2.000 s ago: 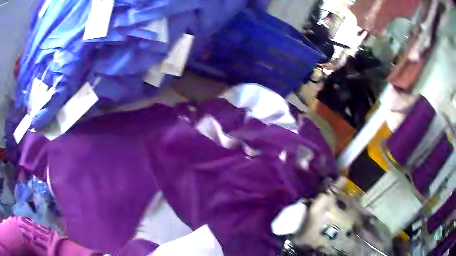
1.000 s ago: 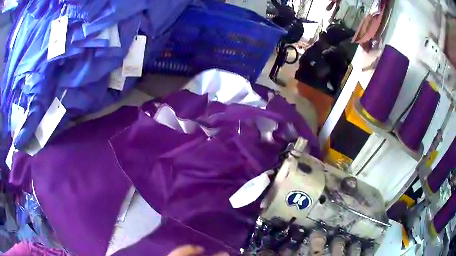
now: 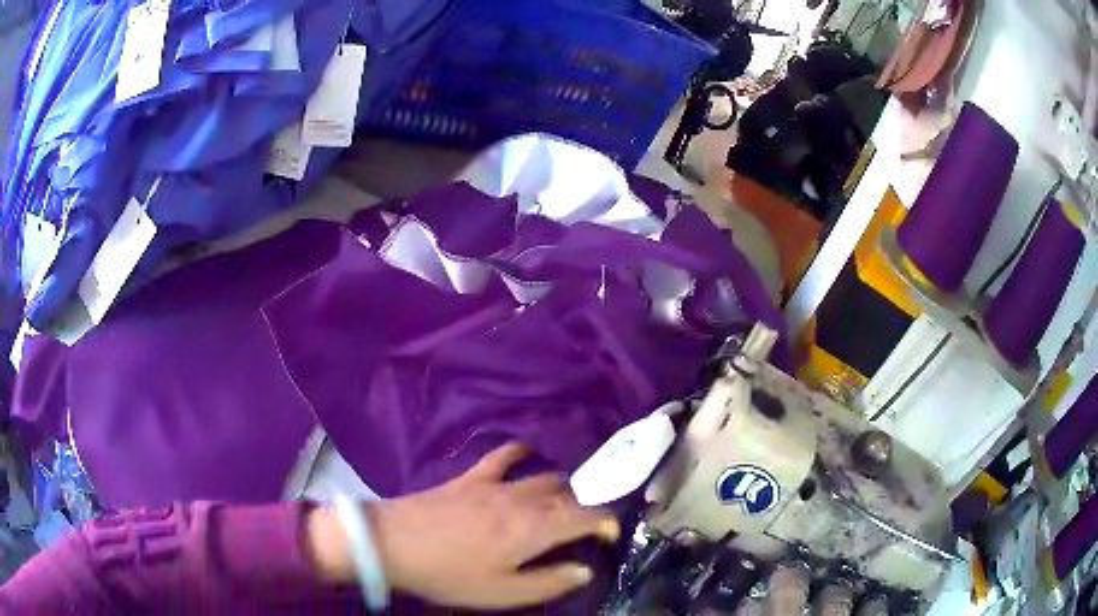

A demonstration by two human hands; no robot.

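My left hand (image 3: 482,542) reaches in from the bottom left, with a pink-purple sleeve and a pale band at the wrist. It lies palm down on purple cloth (image 3: 446,385), fingers spread and pointing at the overlock machine (image 3: 747,451). No grip on the cloth shows. The cloth is heaped left of the machine, with a white underside (image 3: 560,181) turned up at the back. A white oval plate (image 3: 624,457) sticks out left of the machine head. The needle area is mostly hidden at the bottom edge. My right hand is out of the picture.
A blue garment heap (image 3: 181,157) with white tags (image 3: 334,96) stands at upper left. A blue slotted crate (image 3: 542,78) is behind the purple cloth. Purple thread cones (image 3: 960,199) stand at right, near a yellow and black part (image 3: 861,319). Dark items lie behind.
My left hand has moved up into view from the bottom edge and now lies on the cloth beside the machine. The camera view has shifted; the heaped cloth keeps nearly the same shape.
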